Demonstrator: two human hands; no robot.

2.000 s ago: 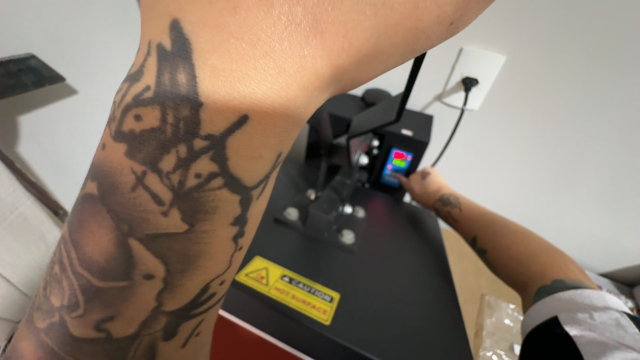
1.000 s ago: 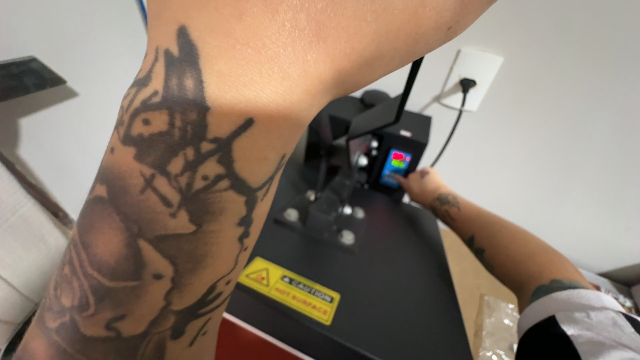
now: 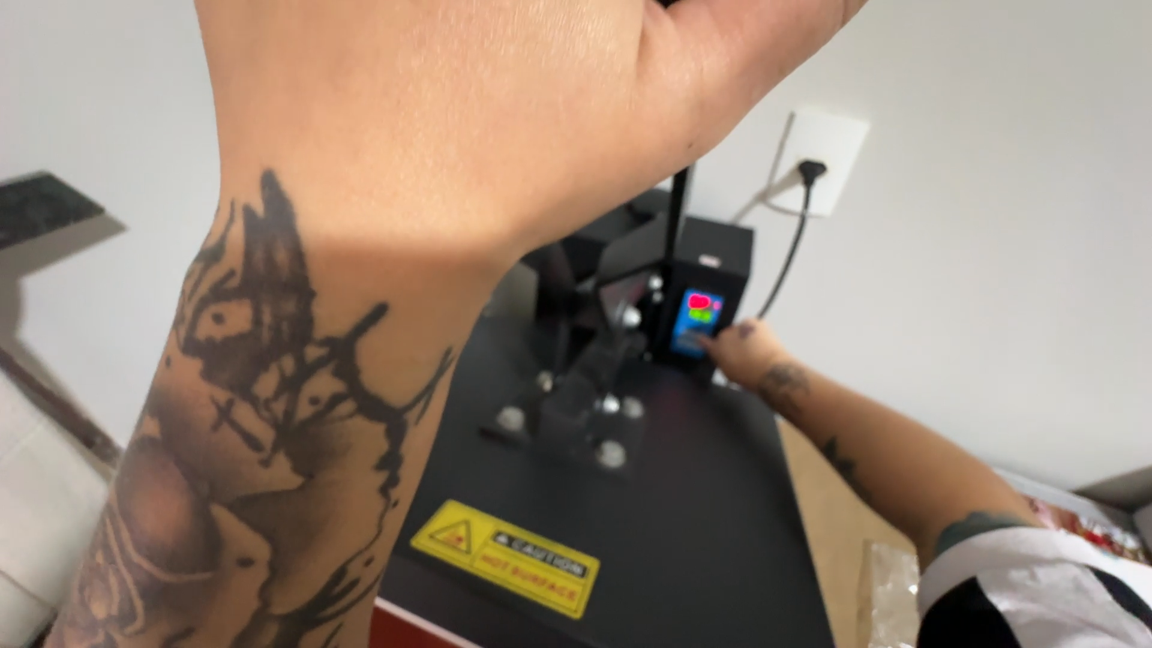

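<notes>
My left hand is raised large and close in front of the camera; its fingers lie beyond the top edge, so what they do is hidden. Below it, the tattooed forearm covers much of the left side. A black heat press with a yellow hot-surface caution sticker stands behind. At its control box, my right hand has a fingertip at the lower part of the lit colour display. Bolts and black linkage show at the middle of the press.
A black cord runs from a plug in the white wall outlet down behind the control box. Clear plastic wrap lies on a tan surface to the right of the press. A dark flat piece juts in at far left. Something red shows under the press's near edge.
</notes>
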